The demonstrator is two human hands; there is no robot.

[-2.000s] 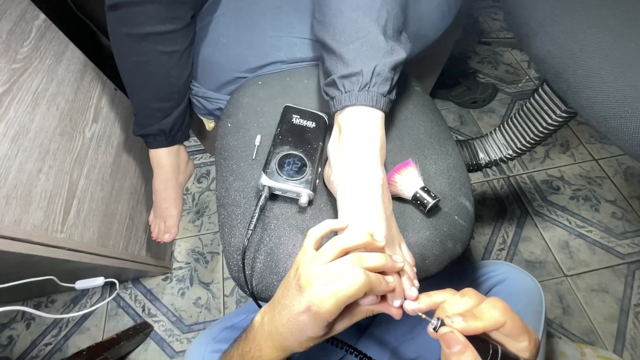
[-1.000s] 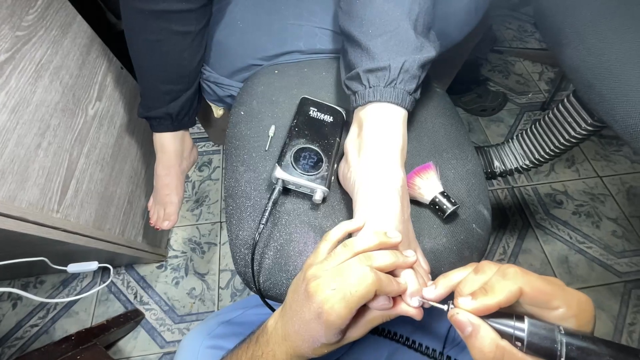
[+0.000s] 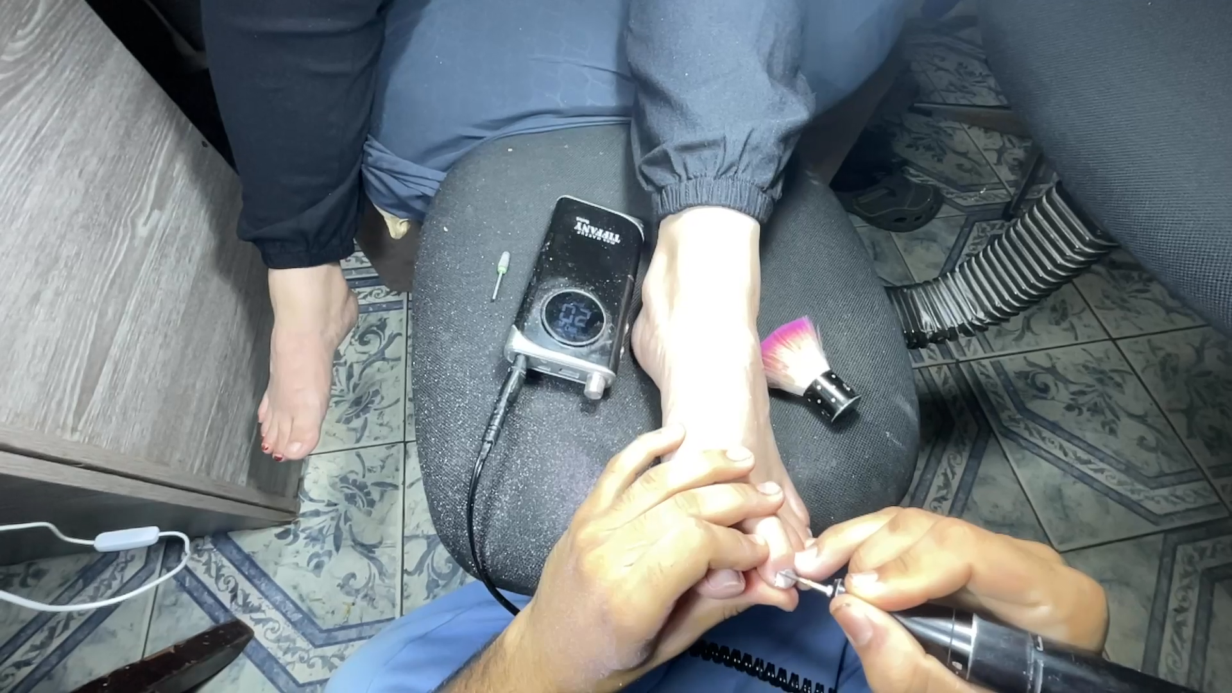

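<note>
My left hand (image 3: 654, 549) is wrapped over the toes of another person's bare foot (image 3: 717, 356), which rests on a black padded chair seat (image 3: 558, 462). Gripped in my right hand (image 3: 953, 577) is a black electric nail drill handpiece (image 3: 1011, 650), its thin bit touching a toenail (image 3: 784, 579). The drill's black control box (image 3: 582, 289), with a lit round display, lies on the seat left of the foot. A loose drill bit (image 3: 500, 274) lies to the left of that box. Right of the foot is a dust brush (image 3: 808, 366) with pink and white bristles.
The person's other foot (image 3: 303, 366), with red toenails, is on the tiled floor beside a grey wooden cabinet (image 3: 115, 250). A white cable with an inline switch (image 3: 127, 538) lies lower left. A ribbed black hose (image 3: 1001, 274) runs right of the seat. Pale dust covers the seat.
Two seconds ago the handpiece was mostly out of frame and my right hand's fingers were lower around it; now more of its body shows and the bit is against the toenail.
</note>
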